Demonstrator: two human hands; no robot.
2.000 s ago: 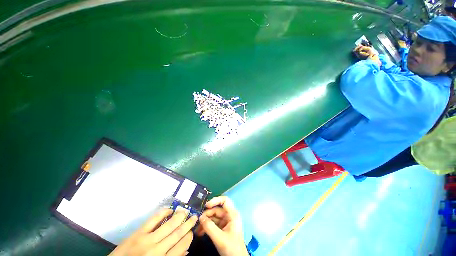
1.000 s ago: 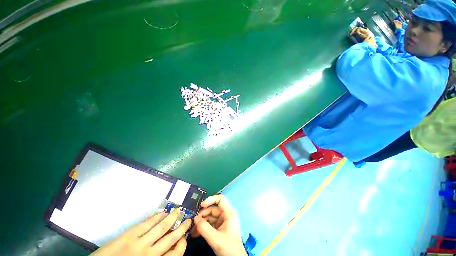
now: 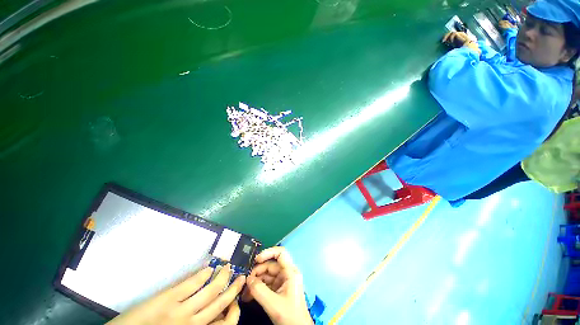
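Observation:
A tablet display assembly [image 3: 146, 244] with a black frame and a bright white back lies on the bench at the lower left. A blue mainboard [image 3: 236, 269] shows at its right end, partly under my fingers. My left hand [image 3: 191, 298] lies over the board with its fingertips pressed on it. My right hand [image 3: 277, 285] is at the board's right edge, thumb and forefinger pinched together. Whatever is between those fingertips is too small and hidden to tell. An orange flex tab [image 3: 89, 223] sits at the tablet's far left end.
A heap of tiny white parts [image 3: 264, 136] lies mid-bench on the dark-green bench top [image 3: 140, 82]. At the right a person in a blue smock [image 3: 490, 120] sits on a red stool [image 3: 397, 193]. The bench edge runs diagonally above the light-blue floor [image 3: 381, 260].
The whole scene has shifted slightly left and up in the view. Both hands stay at the board end in nearly the same pose.

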